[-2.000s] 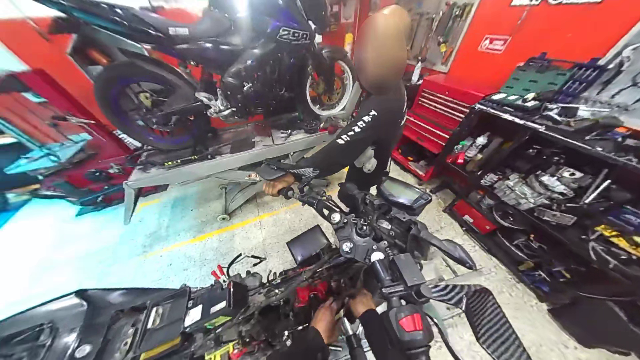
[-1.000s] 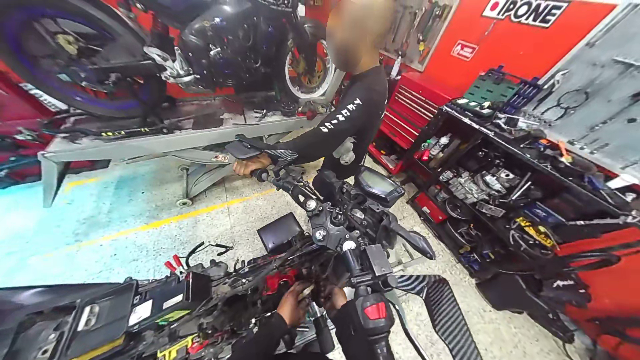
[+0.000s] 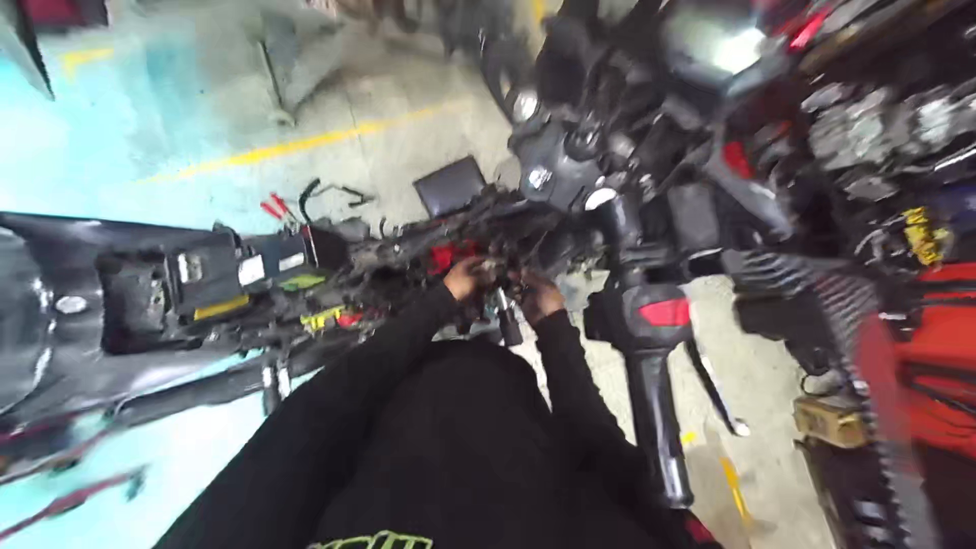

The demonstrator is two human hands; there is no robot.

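Observation:
Both hands are inside the open frame of a partly dismantled motorcycle, just behind its handlebar. My left hand bends its fingers around small parts beside a red part. Close on its right, my right hand touches dark parts; blur hides whether either hand grips anything. A metal cylinder with a dark end stands out between the two hands. The battery area with a black box lies to the left.
A red-handled tool and a dark flat panel are at the motorcycle's far side. The right grip and brake lever stick out near my right arm. Metal parts fill a shelf at the right, above a cardboard box.
The view has tilted steeply down, so the co-worker and the raised motorcycle are out of sight. Both my hands remain among the parts behind the handlebar.

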